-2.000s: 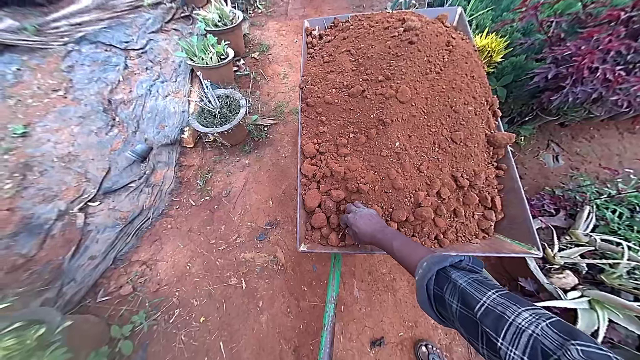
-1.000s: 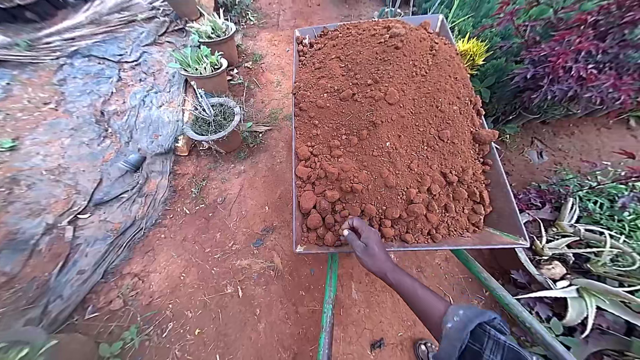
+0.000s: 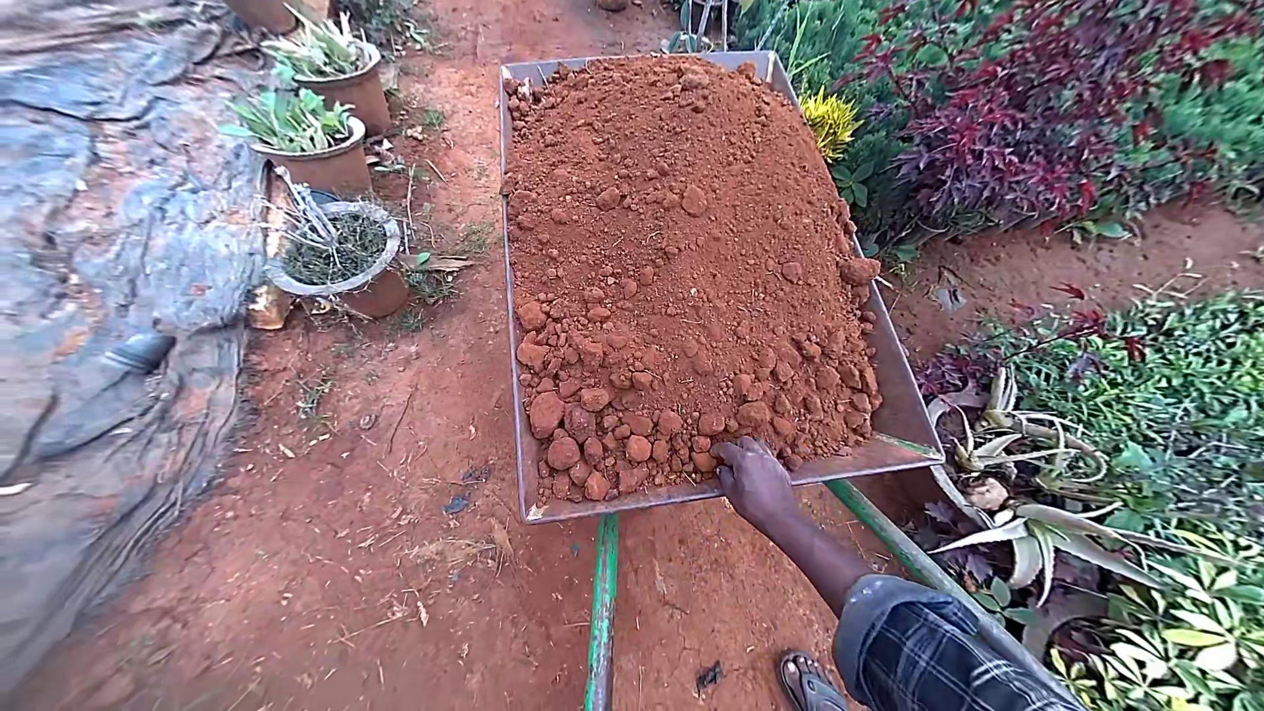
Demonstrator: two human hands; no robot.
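Observation:
A metal wheelbarrow tray is heaped with red soil, with lumpy clods gathered along its near edge. My right hand reaches over that near rim, fingers bent down against the clods right of the middle. Whether the fingertips grip a clod cannot be made out. The sleeve is dark plaid, with the cuff at the forearm. Two green handles run back from beneath the tray, one passing under my right arm. My left hand is out of the picture.
Potted plants line the path on the left, beside a worn plastic sheet. Red-leaved shrubs and aloe-like plants border the right side. A sandalled foot stands on the dirt below the tray.
My right hand has moved to the right along the tray's near edge. It was near the left handle's top in the earlier frames.

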